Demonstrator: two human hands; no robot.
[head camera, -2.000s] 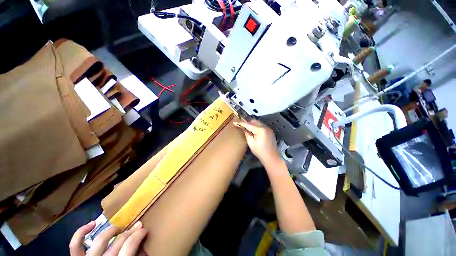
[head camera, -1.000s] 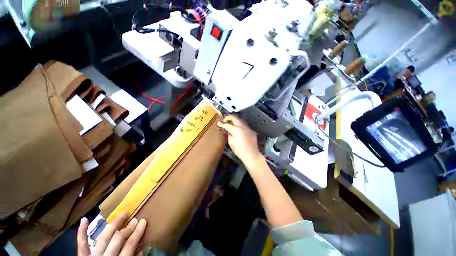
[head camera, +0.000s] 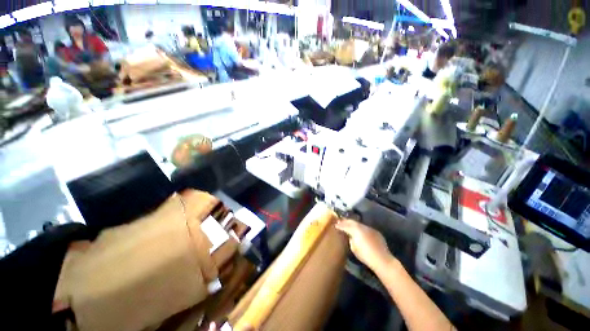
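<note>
A brown panel (head camera: 314, 284) lies along the yellow guide strip (head camera: 284, 275), which runs from the needle area (head camera: 333, 208) down to the lower edge of the picture. My right hand (head camera: 363, 242) is at the inner end of the panel, close to the needle area, its fingers closed on the panel's edge. My left hand (head camera: 213, 326) is almost wholly cut off by the lower edge; only small parts of fingers show near the strip's outer end, so its hold is hidden. The white sewing machine head (head camera: 349, 169) stands above the needle area.
A stack of brown panels (head camera: 129, 265) with white pieces is at left. A round fan (head camera: 191, 150) stands behind it. A control screen (head camera: 557, 199) is at right. Thread cones (head camera: 506, 128) stand behind the machine. Long white tables and several people are in the background.
The view has tilted up, showing the hall behind. The machine and panel appear lower, and my left hand has nearly left the picture. My right hand stays at the panel's inner end.
</note>
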